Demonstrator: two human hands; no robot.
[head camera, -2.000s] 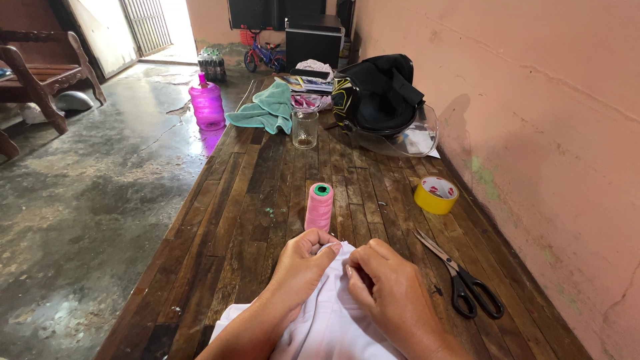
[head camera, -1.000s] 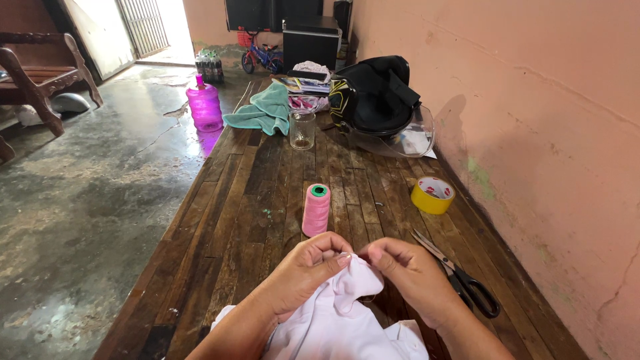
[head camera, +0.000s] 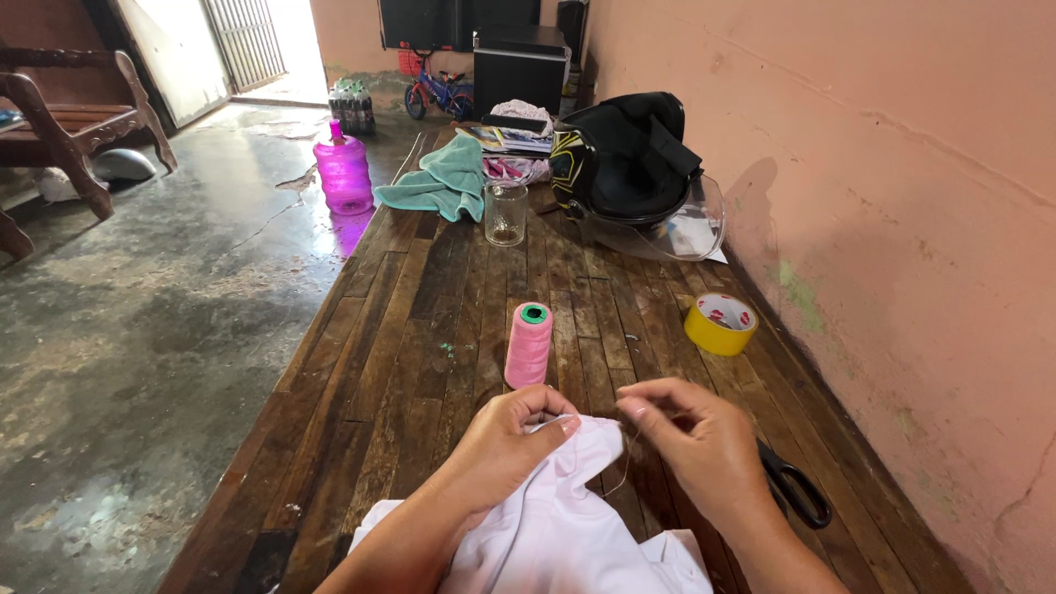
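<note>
My left hand (head camera: 516, 445) pinches the upper edge of a white cloth (head camera: 569, 528) between thumb and fingers. To its right, my right hand (head camera: 697, 437) has thumb and forefinger pressed together on a thin thread (head camera: 624, 466), which hangs in a loop beside the cloth. Whether a needle is between those fingertips is too small to tell. Just beyond my left hand a pink spool of thread (head camera: 529, 346) stands upright on the wooden table (head camera: 445, 363). Black-handled scissors (head camera: 796, 487) lie partly hidden behind my right hand and forearm.
Yellow tape (head camera: 720, 324) lies near the right wall. Farther back are a glass jar (head camera: 506, 216), a teal towel (head camera: 441, 181) and a black helmet (head camera: 627, 165) with a clear visor. A pink plastic jug (head camera: 342, 173) stands on the floor left of the table.
My right hand has moved away from my left hand to the right, and a loop of thread now shows between it and the cloth. The left hand still holds the cloth.
</note>
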